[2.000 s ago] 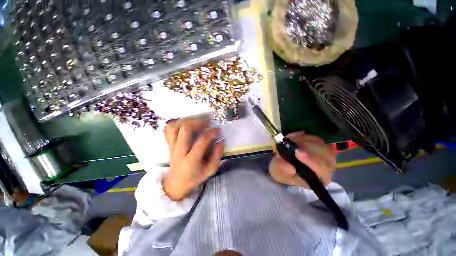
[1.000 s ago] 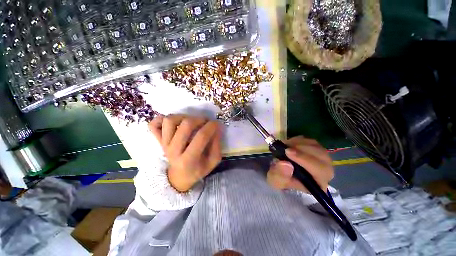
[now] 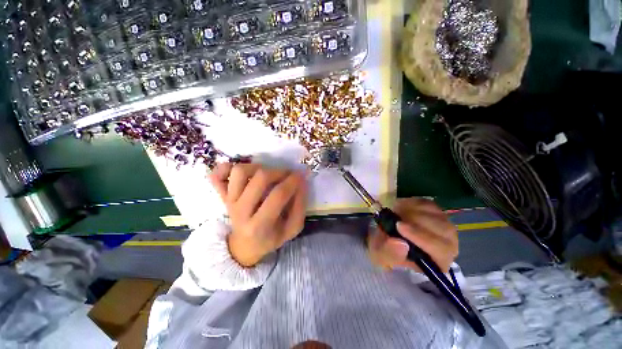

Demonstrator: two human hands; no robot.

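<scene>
My right hand (image 3: 421, 235) is closed round the black handle of the soldering iron (image 3: 363, 191). The iron's tip is just below a small grey metallic block (image 3: 334, 158) at the near edge of the gold metal parts (image 3: 314, 112). My left hand (image 3: 262, 204) rests on the white sheet (image 3: 273, 151) with fingers curled. A small dark piece (image 3: 239, 159) shows at its fingertips; whether the fingers hold it I cannot tell. The dark red components (image 3: 170, 133) lie in a loose pile up and left of my left hand.
A clear blister tray (image 3: 184, 41) covers the upper left. A round beige bowl (image 3: 515, 54) of metal wool stands upper right. A black fan (image 3: 508, 174) with a wire guard is at the right. A solder spool (image 3: 41, 208) is far left. A person's pale sleeve (image 3: 54, 272) shows lower left.
The iron's tip has drawn back from the block, which now shows more clearly. The dark piece now shows at my left fingertips. The whole view has shifted slightly.
</scene>
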